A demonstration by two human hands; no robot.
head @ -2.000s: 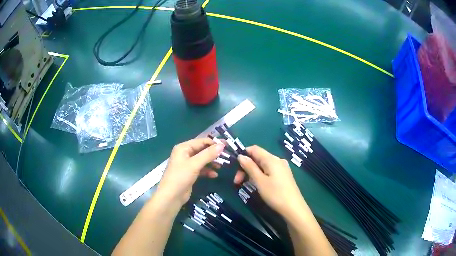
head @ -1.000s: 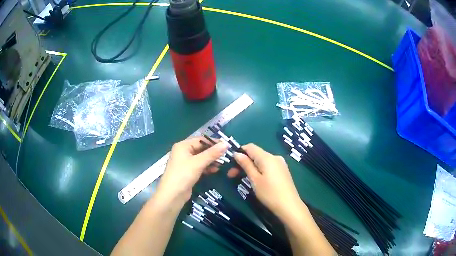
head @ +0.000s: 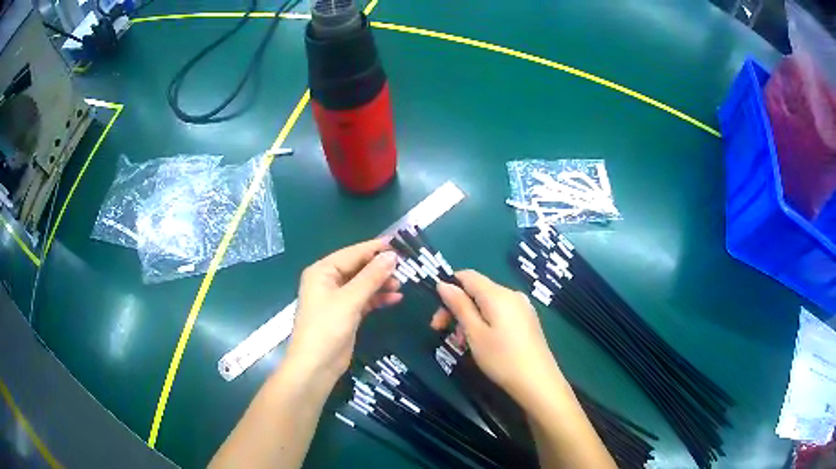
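Note:
My right hand [head: 490, 316] is closed on a small fan of black wires [head: 410, 240] with white marker sleeves [head: 429, 267] near their ends. My left hand [head: 344, 298] pinches at the left side of this fan, thumb and forefinger at a sleeve; the exact grip is partly hidden by the fingers. The fan is above the steel ruler [head: 261, 343]. Bundles of black wires with white sleeves lie below my hands [head: 431, 421] and at the right [head: 632, 343]. Another sleeved bundle lies partly under my right hand.
A red heat gun [head: 357, 137] stands nozzle up behind the ruler, its black cord [head: 197, 117] looped behind. Clear plastic bags [head: 206, 220] lie left. A zip bag of white sleeves [head: 561, 194] lies behind the right bundle. A blue bin [head: 756, 174] and paper sheet [head: 811, 380] are right.
My left hand has shifted slightly left and up, and more of the white sleeves in the fan now show between my hands. My right hand keeps its hold.

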